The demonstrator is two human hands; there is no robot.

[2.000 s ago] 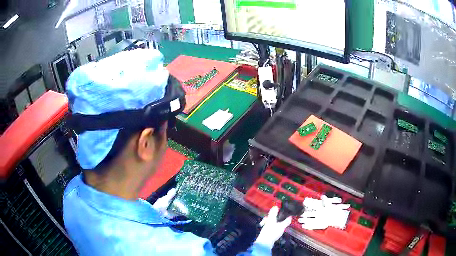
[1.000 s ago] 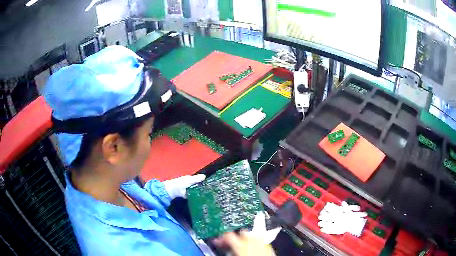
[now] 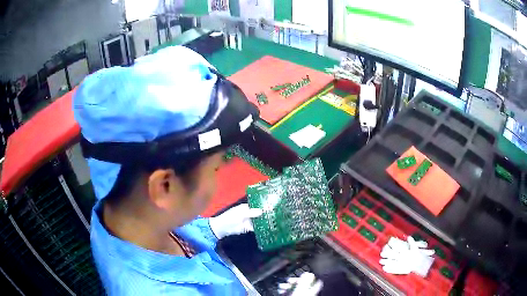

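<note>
Neither of my hands is in view. A neighbouring worker in a blue smock and blue cap is close in front of me. This worker's white-gloved hand [image 3: 234, 221] holds the left side of a large green circuit board [image 3: 293, 205], tilted up, with its silvery parts showing. A second white-gloved hand [image 3: 300, 284] is low at the bottom edge, partly cut off and apart from the board. A dark, blurred object [image 3: 341, 277] lies beside it; I cannot tell what it is.
A red compartment tray [image 3: 353, 245] holds small boards and white gloves [image 3: 406, 256]. Above are black trays [image 3: 445, 124] with an orange sheet [image 3: 444, 196] bearing two small boards. A monitor [image 3: 399, 34] hangs behind. A board rack [image 3: 40, 231] stands left.
The view has shifted, so the benches sit further right. The worker's board is lifted and tilted. The other gloved hand, earlier by the dark object, then at the board's lower edge, is now below it.
</note>
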